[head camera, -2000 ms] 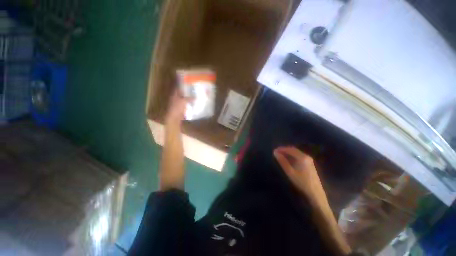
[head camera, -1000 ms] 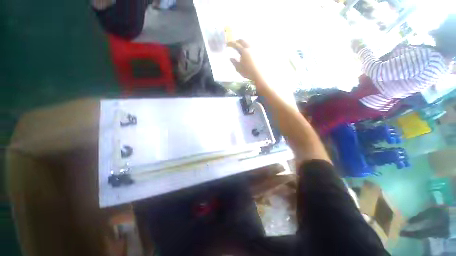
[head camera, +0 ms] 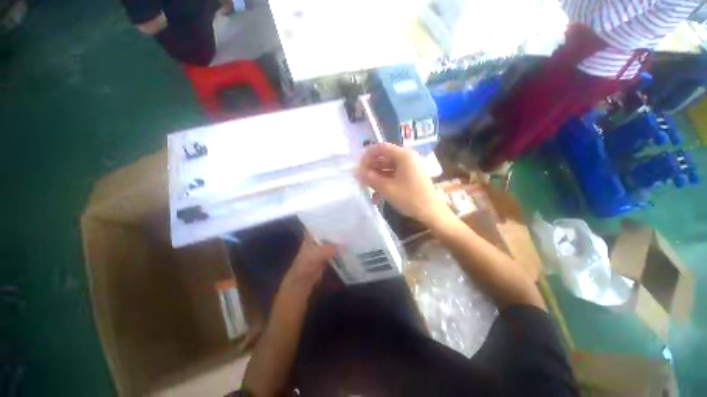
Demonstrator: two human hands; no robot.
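Note:
A white product box (head camera: 353, 236) with barcode-like black print stands tilted at the near edge of the white heat sealer (head camera: 263, 159), its upper end by the sealing strip. My left hand (head camera: 310, 262) grips its lower left side. My right hand (head camera: 390, 172) is above the box's upper right, at the right end of the strip, with thumb and fingers curled together. Glare hides whether it pinches clear film. The blue-grey control box (head camera: 405, 105) with a red switch is just beyond my right hand.
A deep brown carton (head camera: 128, 287) is at left, with a product box (head camera: 230, 308) inside. Crinkled clear plastic (head camera: 450, 298) fills a carton at right. A bright worktable (head camera: 349, 35), red stool (head camera: 232, 81) and people are beyond. A white bag (head camera: 581, 260) and open carton (head camera: 659, 279) lie far right.
My right hand has come back from the bright worktable to the sealer. My left hand, out of view one second ago, now holds a box at the sealer's near edge.

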